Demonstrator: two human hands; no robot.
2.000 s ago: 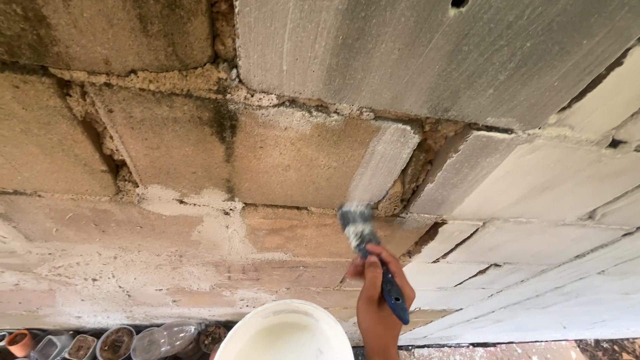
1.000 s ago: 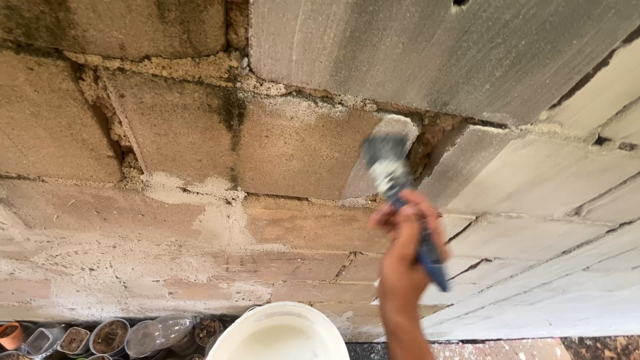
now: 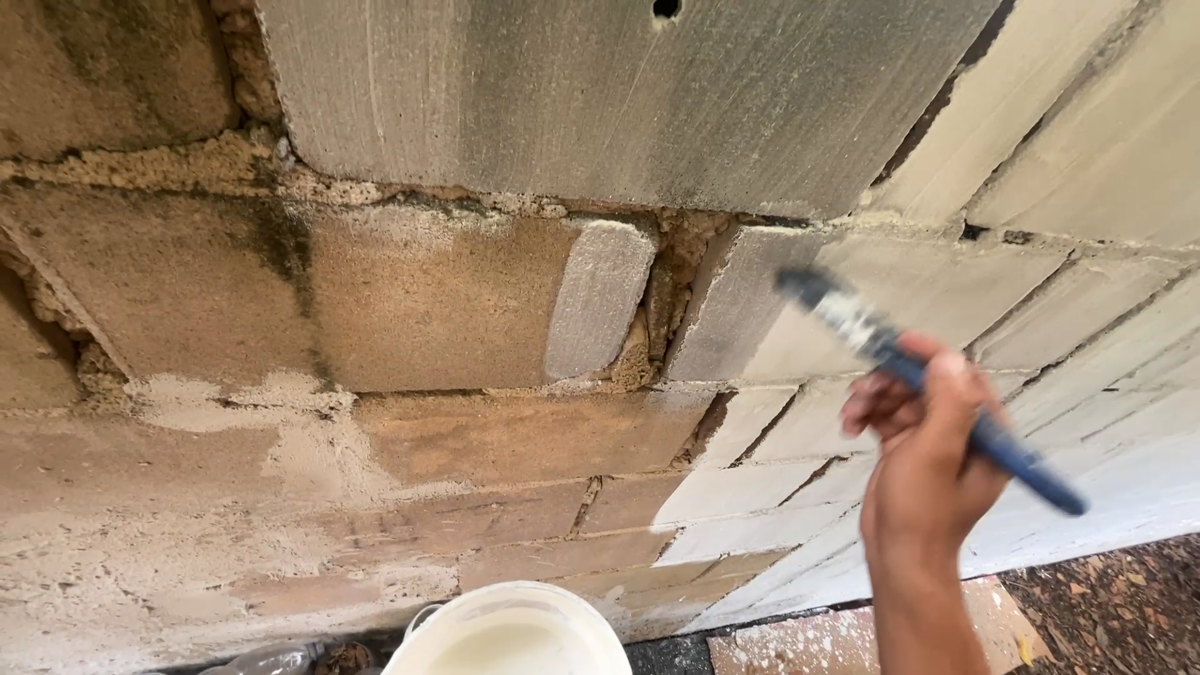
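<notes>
My right hand (image 3: pixel 937 441) grips the blue handle of a paintbrush (image 3: pixel 872 328), whose dark bristles point up and left at the coated blocks of a masonry wall (image 3: pixel 900 291). Motion blurs the brush, and I cannot tell whether its tip touches the wall. A pale coated patch (image 3: pixel 600 295) covers the right end of a bare tan block (image 3: pixel 441 300), left of a deep open joint (image 3: pixel 684 272). At the bottom, a white bucket (image 3: pixel 609 647) holds whitish liquid. My left hand is not in view.
Clear plastic containers (image 3: pixel 272 659) stand at the wall's foot, left of the bucket. A paint-spattered board (image 3: pixel 797 642) lies on the ground at the lower right, beside brown leaf litter (image 3: pixel 1116 600). Rough joints and a small hole (image 3: pixel 666 8) mark the wall.
My right hand has moved right with the brush, from the pale patch on the tan block, across the open joint, to the coated blocks. The patch's upper part looks wider than two seconds ago.
</notes>
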